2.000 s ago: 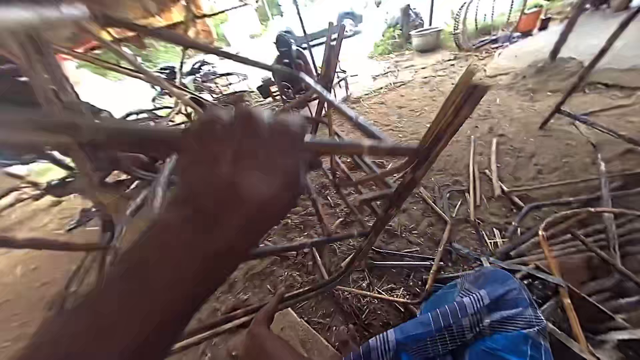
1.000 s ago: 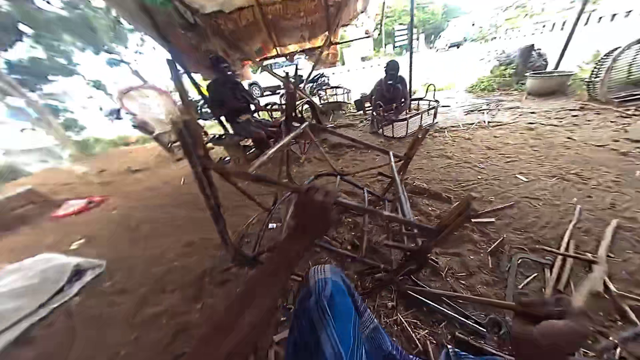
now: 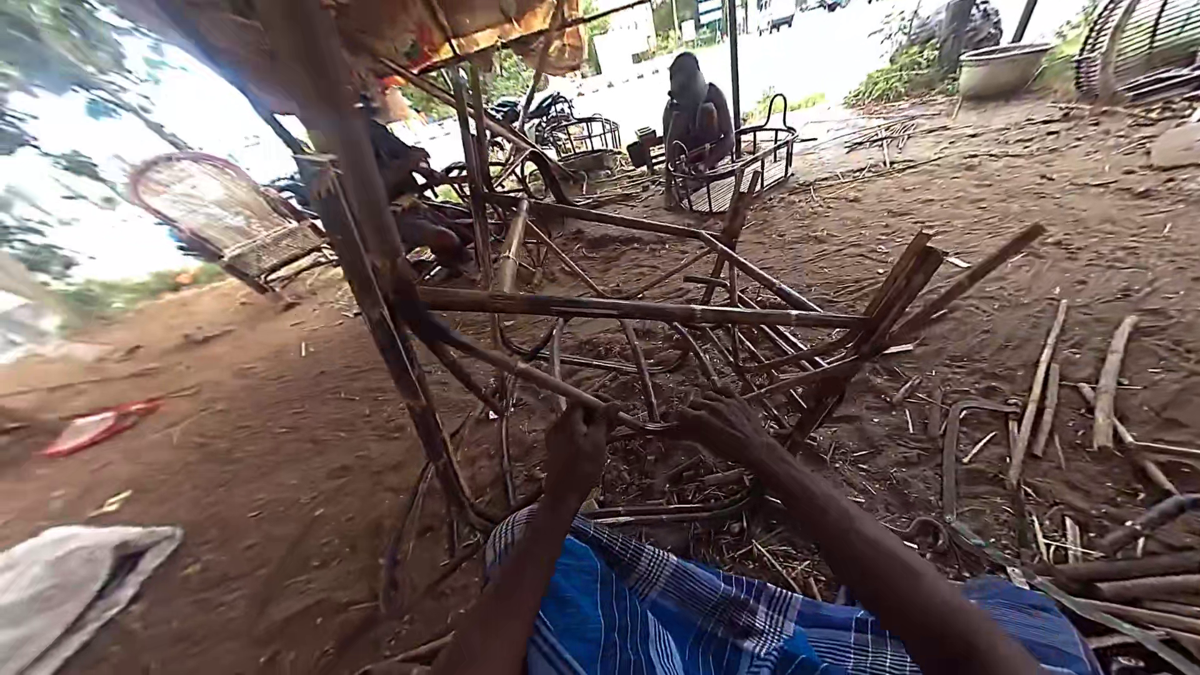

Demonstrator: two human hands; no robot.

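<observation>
A frame of dark cane or bamboo poles (image 3: 637, 307) stands in front of my knees, its joints bound together. My left hand (image 3: 579, 445) is closed around a thin curved cane rod (image 3: 525, 372) that runs from the frame's left upright toward the middle. At that rod's right end, my right hand (image 3: 720, 424) has its fingers bent over or against it; whether they grip it is unclear. Both hands are below the thick horizontal pole, a short gap apart. Blue checked cloth (image 3: 656, 600) covers my legs.
Loose sticks (image 3: 1041, 403) and a pile of canes (image 3: 1144, 572) lie at the right. A person (image 3: 698, 117) sits behind a cane basket frame (image 3: 736, 178); another person is partly hidden at left. A wicker chair (image 3: 211, 211), pale cloth (image 3: 80, 581) and a basin (image 3: 1003, 70) are around.
My right hand, earlier low at the right by the loose sticks, is now at the frame beside my left hand. My left hand is now on the curved rod. The view has shifted.
</observation>
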